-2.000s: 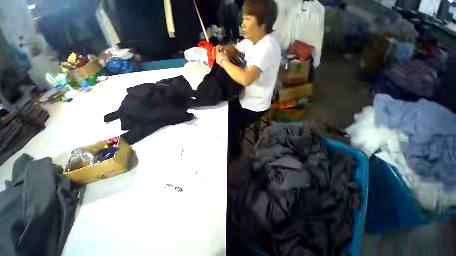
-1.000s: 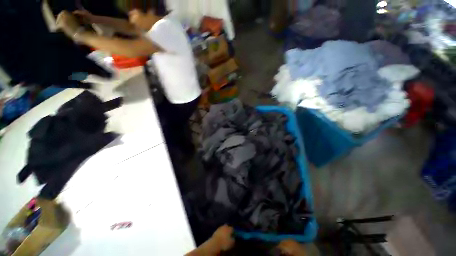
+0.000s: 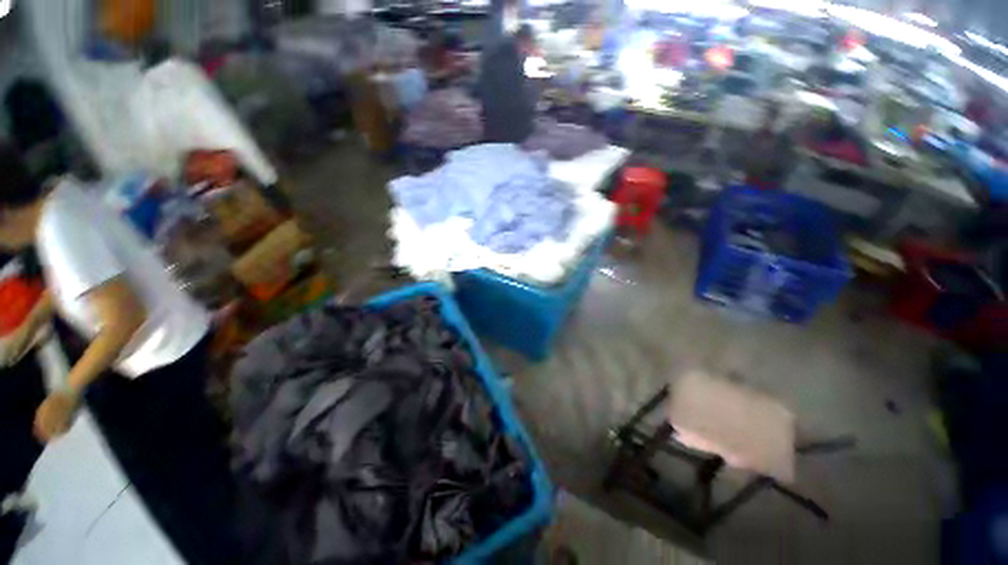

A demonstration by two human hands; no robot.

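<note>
A large light-blue plastic bin (image 3: 503, 403) stands in front of me, left of centre, heaped with crumpled dark grey garments (image 3: 376, 430). The heap rises above the rim. A white table (image 3: 94, 497) lies to its left. My left hand is not in view. A small blurred brownish patch at the bottom edge, by the bin's near corner, may be a bit of my right hand; its state cannot be told.
A second blue bin (image 3: 525, 309) holds pale blue and white garments. A pinkish stool (image 3: 735, 425) with dark legs stands right, behind it a blue crate (image 3: 774, 259) and a red stool (image 3: 639, 199). A person in white (image 3: 122, 287) stands left. Dark red crates (image 3: 940, 292) are far right.
The view has swung right, so the table and person have shifted left. Two hands showed at the grey-filled bin's near rim a second ago; they no longer show clearly.
</note>
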